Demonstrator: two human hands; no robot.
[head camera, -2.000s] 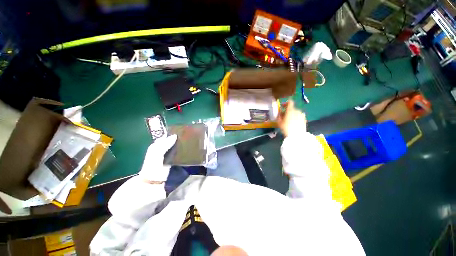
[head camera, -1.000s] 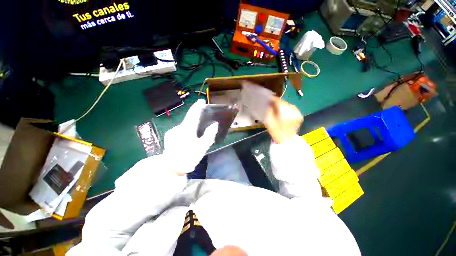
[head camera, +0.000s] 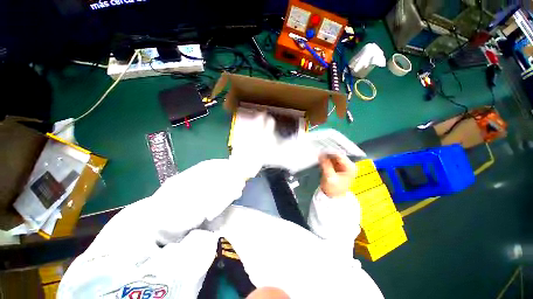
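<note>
An open yellow carton (head camera: 232, 135) with raised brown flaps stands in front of me. My white-gloved left hand (head camera: 255, 139) is blurred over its near left part; its fingers cannot be made out. A dark flat item (head camera: 286, 124) shows inside the carton, beside that hand. My bare right hand (head camera: 337, 174) grips the near edge of a white printed paper insert (head camera: 330, 143), which is blurred and held at the carton's right front. A remote control (head camera: 161, 155) in clear wrap lies left of the carton. A black set-top box (head camera: 183, 103) with cables lies behind the remote.
A second open carton (head camera: 87, 190) with papers is at the left. A white power strip (head camera: 155, 64), tangled cables, an orange case (head camera: 310, 38) and tape rolls (head camera: 400, 64) are at the back. Stacked yellow boxes (head camera: 380, 213) and a blue bin (head camera: 429, 172) are at the right.
My right hand has brought the white insert out to the carton's right front. My left hand has moved over the carton, and the black box it held no longer shows in it.
</note>
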